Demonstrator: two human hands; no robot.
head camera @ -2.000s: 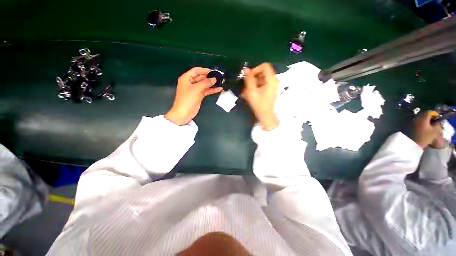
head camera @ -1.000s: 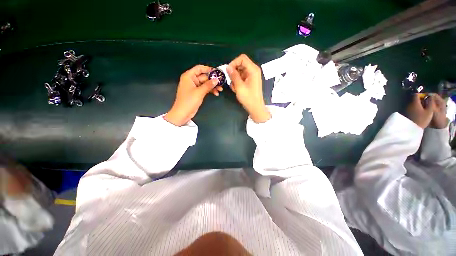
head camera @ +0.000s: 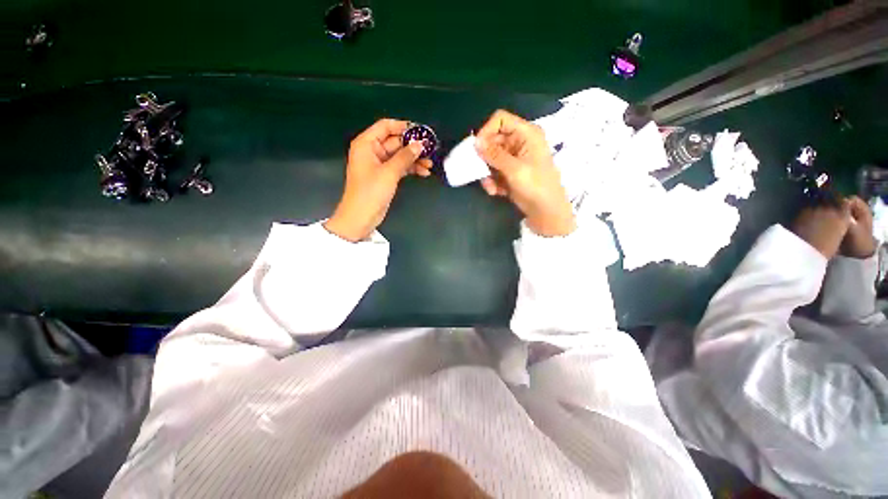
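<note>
My left hand (head camera: pixel 375 173) holds a round, dark, shiny metal piece (head camera: pixel 420 137) by its edge between thumb and fingers, above the green work surface. My right hand (head camera: pixel 526 168) pinches a small white wipe (head camera: pixel 464 163) just right of the piece, with a small gap between them. The hook end of the held piece cannot be made out. White wipes (head camera: pixel 672 226) lie spread and overlapping to the right of my right hand. A pile of dark, glittering metal pieces (head camera: pixel 143 148) lies on the left.
Single metal pieces lie farther away on the green belt (head camera: pixel 467 44), one with a purple face (head camera: pixel 624 64). A slanting grey metal post (head camera: pixel 769 63) stands at right, beside a shiny-topped bottle (head camera: pixel 693 144). Another person's hands (head camera: pixel 835 226) are at far right; a grey sleeve is at lower left.
About a second ago the wipe was against the metal piece; now my right hand has moved right with it, apart from the piece. The single pieces on the belt appear farther right.
</note>
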